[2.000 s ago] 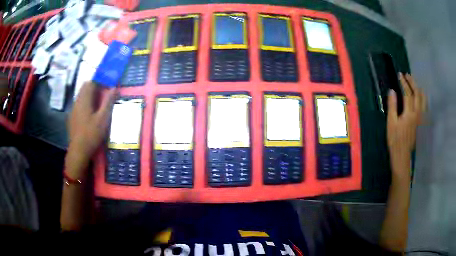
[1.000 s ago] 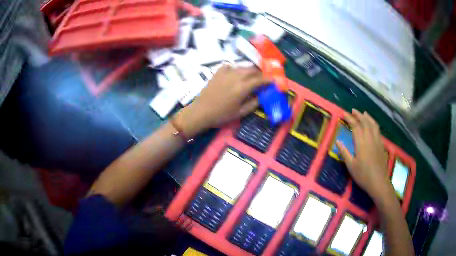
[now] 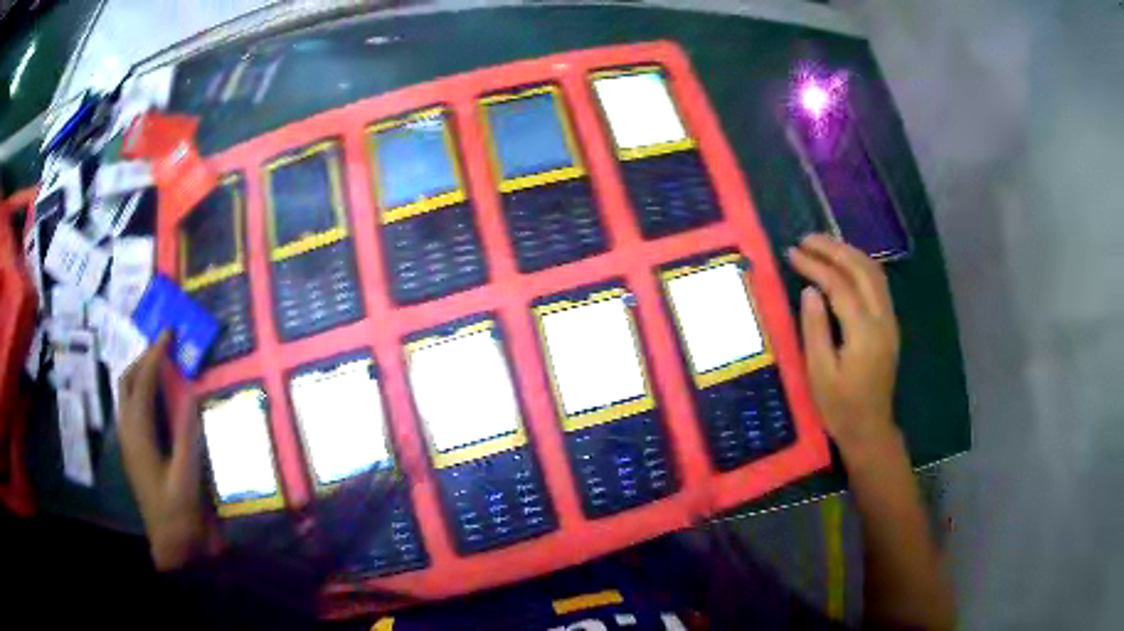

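Observation:
A red tray [image 3: 493, 300] lies tilted before me with two rows of keypad phones. The near-row screens glow white, as at the near-row middle phone [image 3: 466, 392]. In the far row only the rightmost phone [image 3: 639, 113] glows white; the others are dark or bluish. My left hand [image 3: 160, 450] is at the tray's left edge, thumb and fingers apart, a fingertip touching the lower edge of a blue flat rectangle [image 3: 179, 323]. My right hand [image 3: 851, 345] is open and empty beside the tray's right edge. An orange-red piece [image 3: 170, 154] lies by the far left corner.
White batteries [image 3: 77, 265] are piled left of the tray. Another red tray edge [image 3: 15, 358] shows at far left. A dark smartphone [image 3: 857, 191] lies on the green bench beyond my right hand, with a purple glare at its far end. The bench edge curves down at right.
The view has swung back left and the tray sits flatter in it. My right hand has moved off the phones to the tray's right side. My left hand is lower, beside the tray.

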